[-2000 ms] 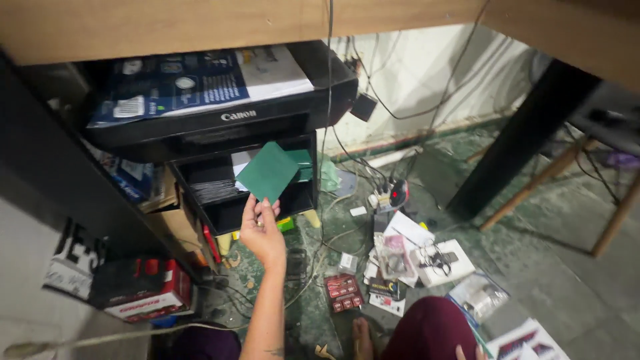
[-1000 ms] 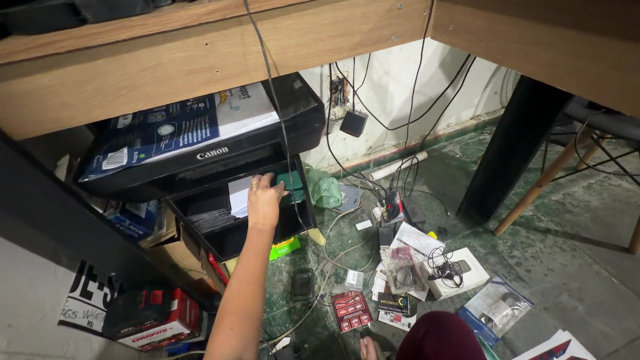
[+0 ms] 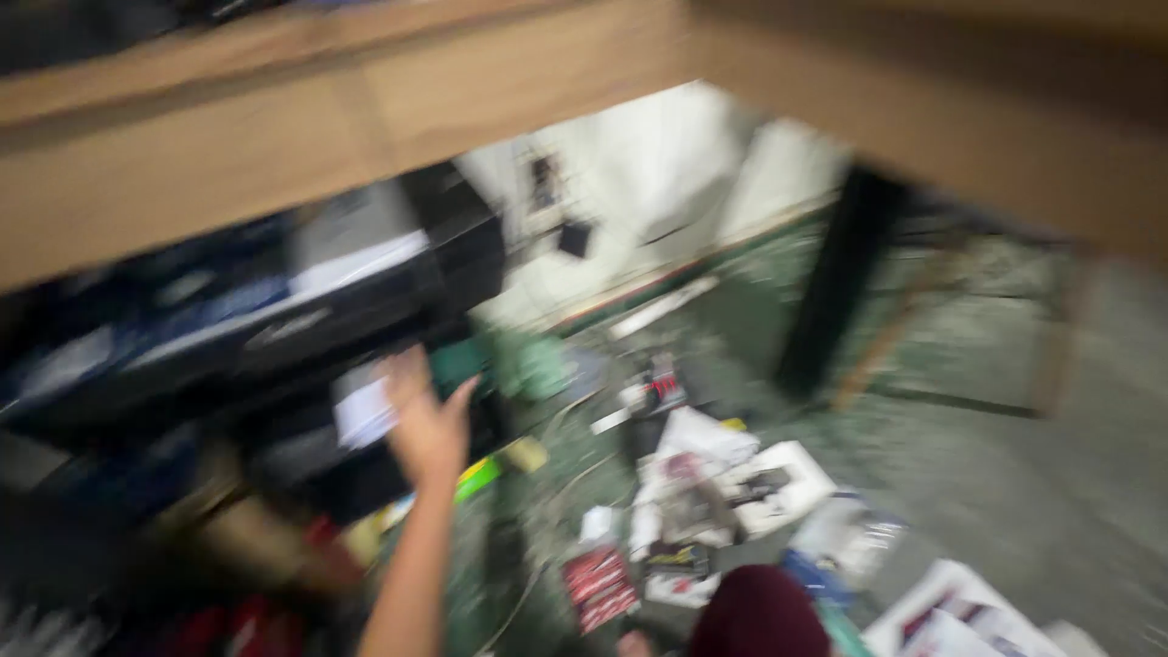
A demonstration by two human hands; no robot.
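The view is strongly blurred. My left hand [image 3: 424, 424] reaches into the dark compartment under a black Canon printer [image 3: 365, 301], thumb spread away from the fingers, with nothing visible in its grip. Just left of the fingers is a white paper or card [image 3: 363, 411]; whether they touch is unclear. Green material [image 3: 459, 365] shows to the right of the fingertips, inside the compartment. My right hand is out of view.
Above runs a wooden table edge [image 3: 511, 137]. On the floor lie a red package [image 3: 600, 584], a white box with a dark item [image 3: 785, 484], papers [image 3: 958, 611] and cables. A black table leg [image 3: 835, 283] stands at right.
Two seconds ago my left hand held a green square card before the compartment. It then moved into the compartment, and now its thumb is spread with no card in its grip. The view has tilted.
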